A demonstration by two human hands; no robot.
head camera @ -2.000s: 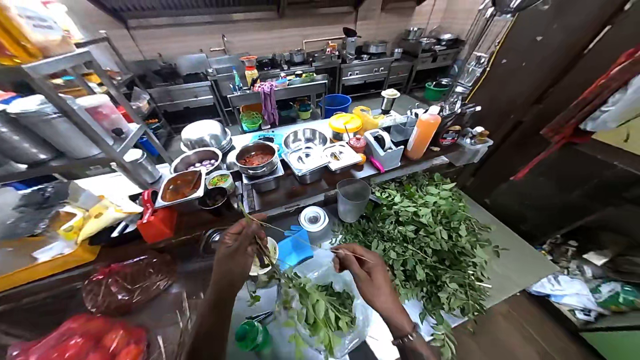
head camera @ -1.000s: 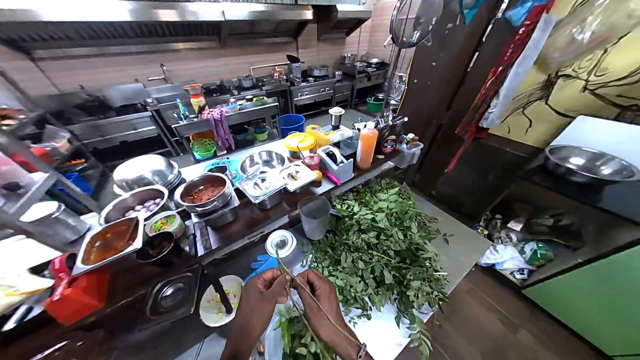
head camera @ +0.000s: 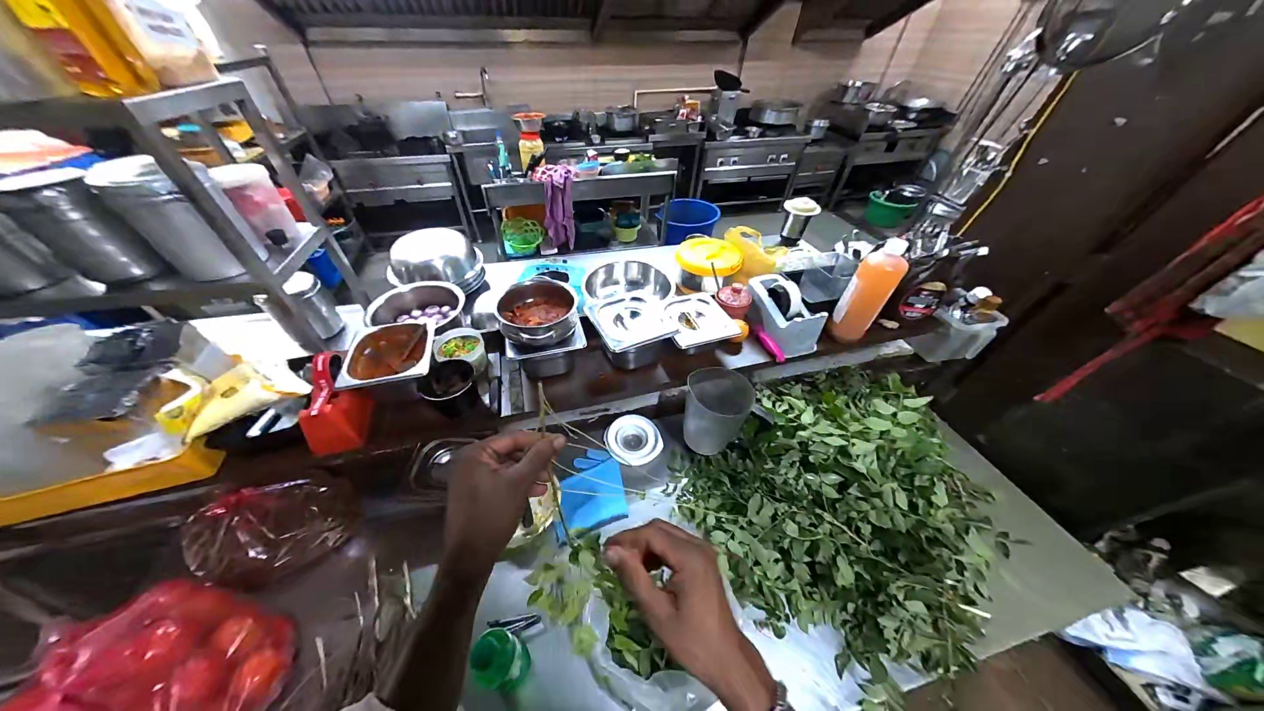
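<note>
My left hand (head camera: pixel 499 499) pinches the upper ends of several thin green stems (head camera: pixel 549 434), from which leaves hang down. Over a clear plastic bag (head camera: pixel 652 686) partly filled with green leaves (head camera: pixel 632 632), my right hand (head camera: pixel 681 592) has its fingers curled; whether it holds a leaf or stem cannot be told. To the right a large heap of leafy sprigs (head camera: pixel 839 494) lies on the counter. A blue glove (head camera: pixel 592 492) is between and beyond the hands, near a round white-rimmed metal container (head camera: pixel 633 439). A green-topped bottle (head camera: pixel 500 659) stands below my left hand.
A translucent jug (head camera: pixel 718 407) stands behind the heap. Along the raised ledge are a steel pot of red sauce (head camera: pixel 537 312), a tray of sauce (head camera: pixel 386 351), a tape dispenser (head camera: pixel 790 316) and an orange bottle (head camera: pixel 869 291). A red plastic bag of produce (head camera: pixel 163 657) lies at the lower left.
My hands were close together on a stem a second ago; now they are apart, the left one higher. The view has swung back to the left.
</note>
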